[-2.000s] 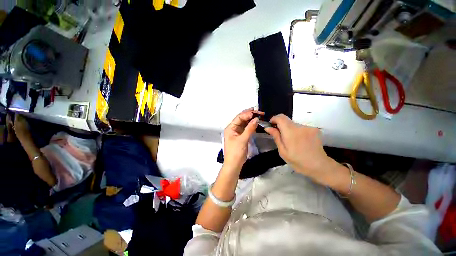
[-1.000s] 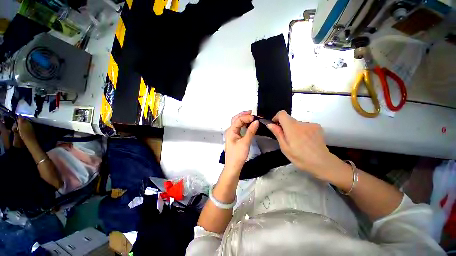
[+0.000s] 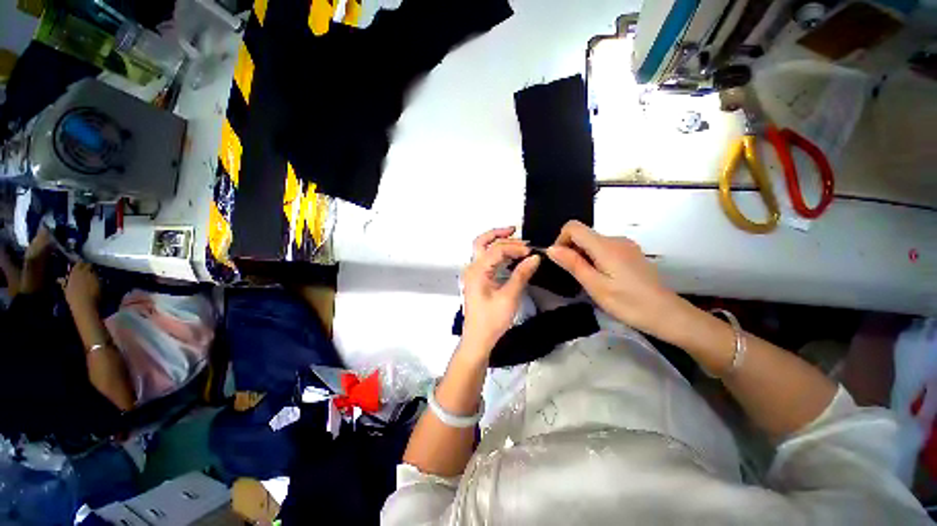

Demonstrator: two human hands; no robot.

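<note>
A black fabric band point(image 3: 559, 144) lies on the white table and runs down behind my hands over the front edge. Its lower part point(image 3: 545, 335) is curved over my pale-clothed lap. My left hand point(image 3: 497, 286) pinches a small black bit of the band's edge between thumb and fingers. My right hand point(image 3: 606, 269) pinches the same spot from the right, fingertips almost touching the left ones. Whether a thread or small tool is between the fingertips cannot be told.
Scissors with yellow and red handles point(image 3: 762, 175) lie by the sewing machine point(image 3: 678, 46) at right. A black fabric pile point(image 3: 339, 103) and a yellow-striped box point(image 3: 228, 154) are at left. A neighbouring person's arm point(image 3: 95, 339) is far left. A red scrap point(image 3: 360, 392) lies below.
My right hand's fingers have shifted slightly and closed up at the left fingertips. More of the band on my lap shows. The neighbouring person's hands have moved.
</note>
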